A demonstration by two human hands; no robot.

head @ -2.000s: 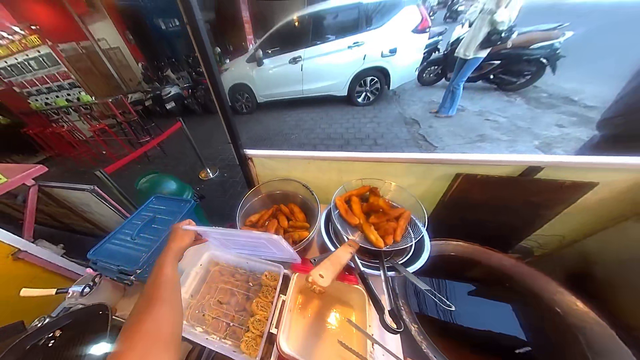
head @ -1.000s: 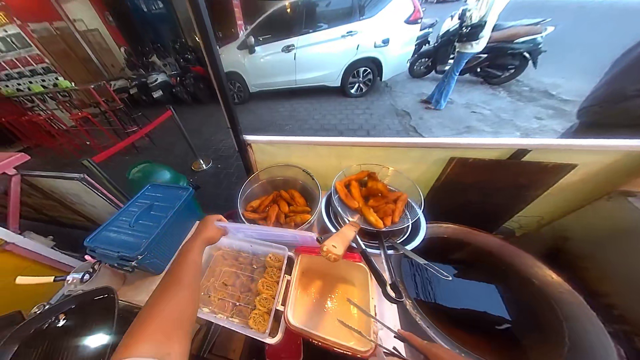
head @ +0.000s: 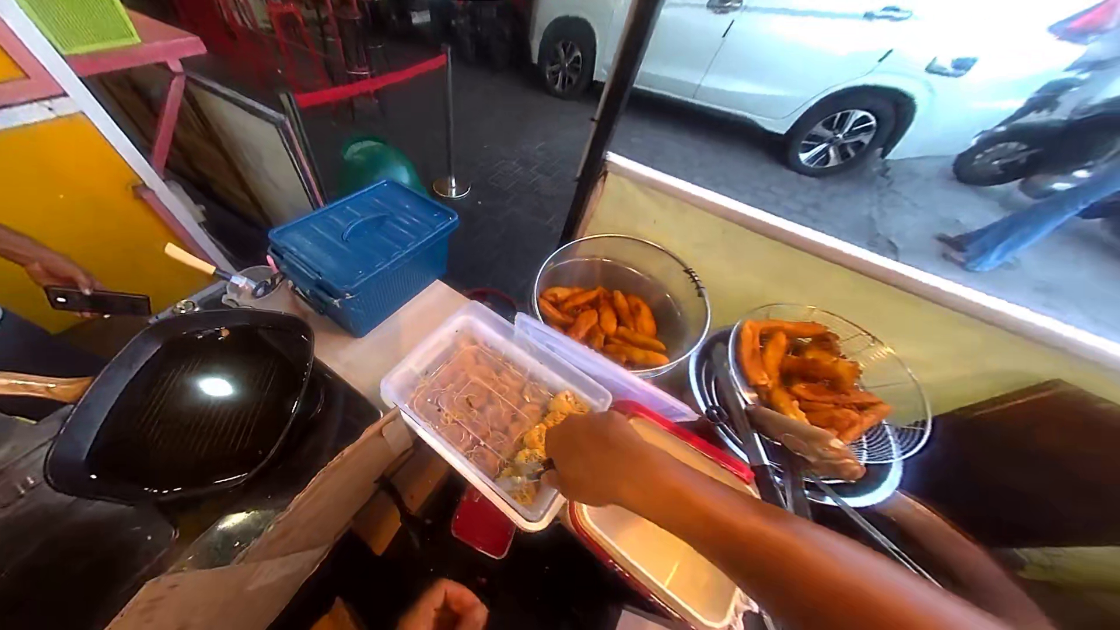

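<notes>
My right hand [head: 595,459] reaches from the lower right into a clear plastic container [head: 411,411], its fingers at the yellow noodle-like bundles [head: 564,404] along one side. Its fingertips are hidden, so whether it grips anything cannot be told. Pinkish-brown pieces fill the rest of that container. The translucent lid [head: 604,363] lies tilted against the container's far edge. My left hand [head: 446,605], fingers curled, is low at the bottom edge and partly cut off; nothing shows in it. Under my right forearm is a red-rimmed tub of pale batter [head: 674,560].
Fried pieces fill a round basket [head: 621,254] and a wire strainer [head: 914,411]. A blue lidded box [head: 376,254] stands behind a black square pan [head: 188,402]. Cardboard [head: 262,560] edges the near side. At far left, another person's hand [head: 66,271] holds a phone.
My left hand has let go of the lid and moved to the bottom edge. My right hand has come from the lower right to the noodle-like bundles. The view has swung left.
</notes>
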